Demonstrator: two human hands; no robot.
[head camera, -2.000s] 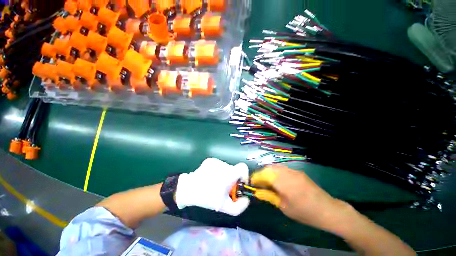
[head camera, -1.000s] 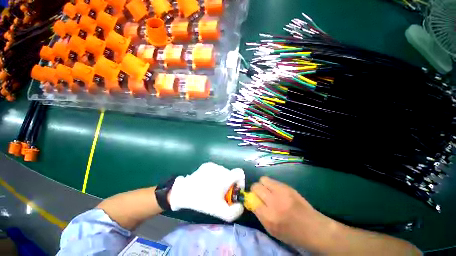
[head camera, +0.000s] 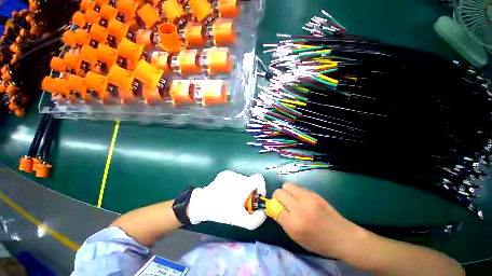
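My left hand (head camera: 229, 199) wears a white glove and is closed around an orange connector (head camera: 251, 202) with a dark core, low in the middle of the view. The connector's open end faces right. My right hand (head camera: 307, 215) is bare with a yellow finger cot and pinches thin wires (head camera: 262, 201) at the connector's open end. Its fingertips are just right of the glove. A black cable (head camera: 399, 229) lies under and behind my right forearm. Whether the wire tips sit inside the core cannot be told.
A clear blister tray (head camera: 183, 116) holds rows of orange connectors at upper left. A large black cable pile (head camera: 399, 108) with fanned coloured wires lies at right. Orange-ended cables (head camera: 42, 168) lie at the left edge. A fan (head camera: 477, 19) stands at far right.
My right fingers, earlier spread along the wires, are now closed near the connector. The left hand still holds the connector. The view has shifted slightly.
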